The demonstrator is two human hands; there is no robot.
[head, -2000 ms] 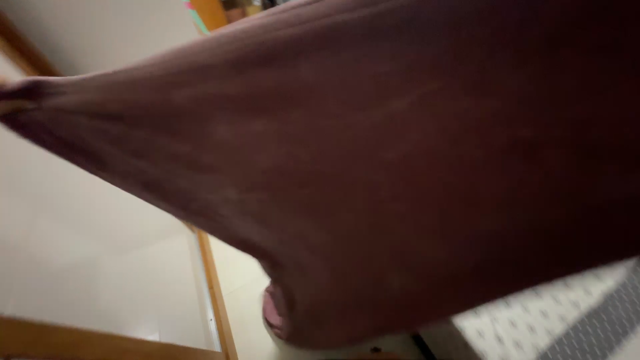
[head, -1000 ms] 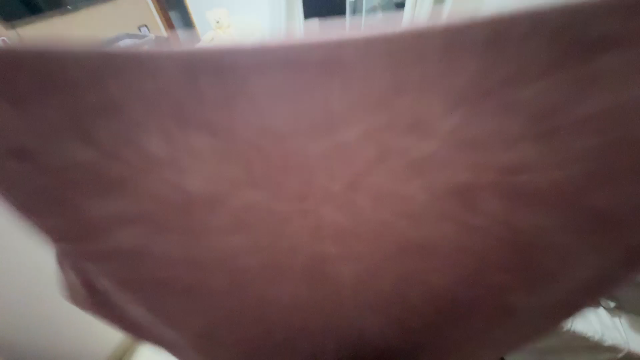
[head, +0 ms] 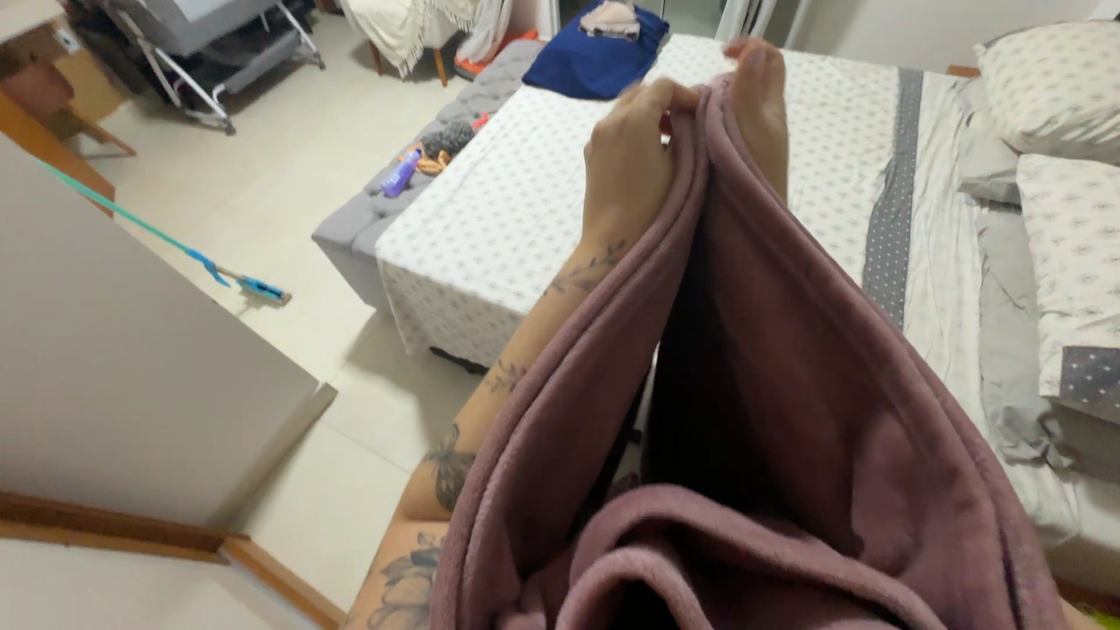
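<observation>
A large mauve fleece blanket (head: 787, 376) hangs in front of me, its hemmed edges drawn together at the top. My left hand (head: 634, 157) grips one edge near the upper middle of the view, the tattooed forearm running along the blanket's left side. Close beside it, my right hand (head: 759, 109) is raised at the other edge, fingers up; the cloth hides part of its palm and most of that arm. The two edges meet between the hands, and the lower blanket falls in loose folds.
Beyond the blanket is a bed with a patterned white sheet (head: 472, 236) and pillows (head: 1063, 96). A grey tufted bench (head: 350, 223) bears a purple bottle (head: 402, 173). Folded blue cloth (head: 595, 52) lies at the far corner. A turquoise-handled floor tool (head: 149, 226) stands left, near a white door (head: 149, 350).
The blanket was spread wide across the view; now its edges are together and both hands show. The view has swung to the bed and floor.
</observation>
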